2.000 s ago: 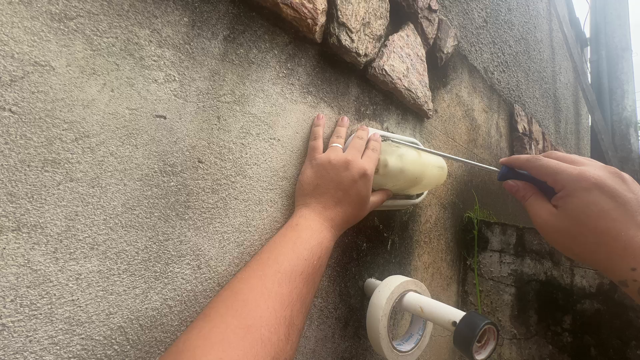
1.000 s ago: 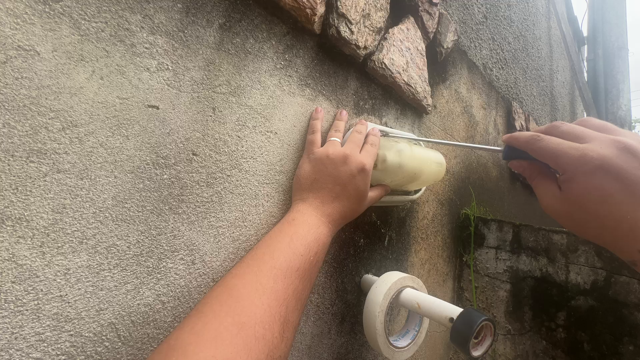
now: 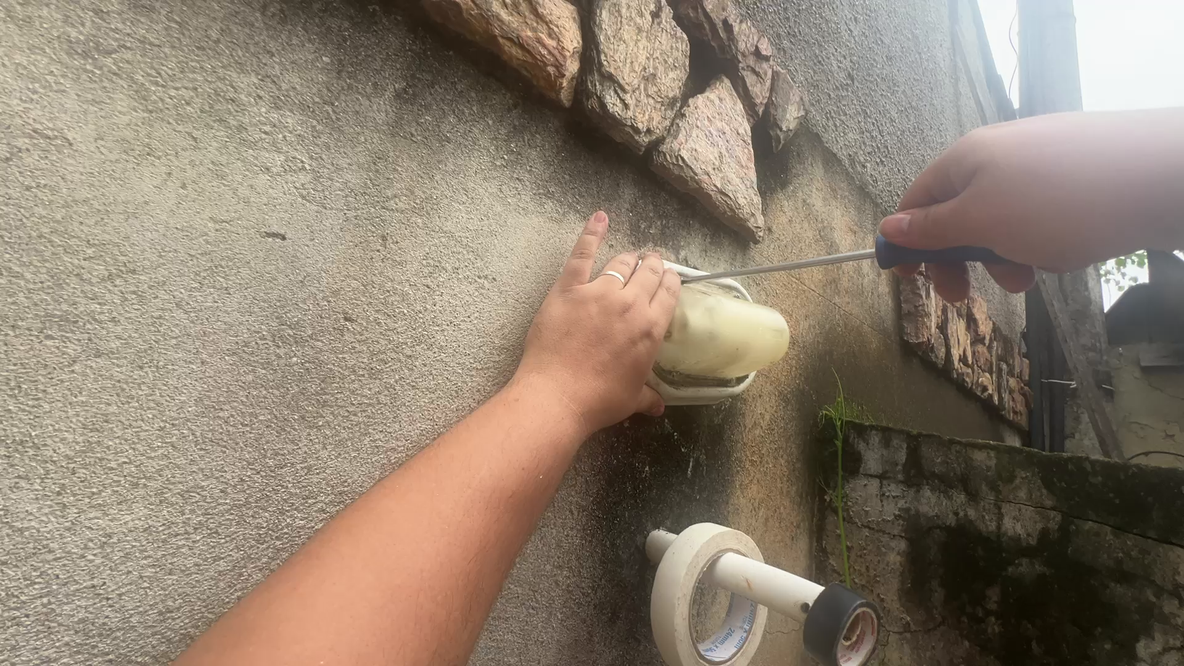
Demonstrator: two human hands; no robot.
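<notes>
A wall lamp with a yellowed, translucent cover (image 3: pixel 726 333) and a white frame is on the rough plastered wall. My left hand (image 3: pixel 606 324), a ring on one finger, presses against the lamp's near side, fingers spread over its edge. My right hand (image 3: pixel 980 203) grips the dark blue handle of a long screwdriver (image 3: pixel 795 265). The shaft runs left to the upper part of the lamp frame beside my left fingertips; the tip's exact contact is hard to see.
Below the lamp, a white pipe (image 3: pixel 763 583) juts from the wall, carrying a roll of masking tape (image 3: pixel 671 592) and a roll of black tape (image 3: pixel 823 624). Rough decorative stones (image 3: pixel 712 157) project above. A mossy low wall (image 3: pixel 1017 518) stands at the right, a thin green plant (image 3: pixel 840 462) beside it.
My right hand has risen and its grip on the screwdriver handle has changed, so the shaft now slopes up toward the hand. The left index finger has spread away from the others.
</notes>
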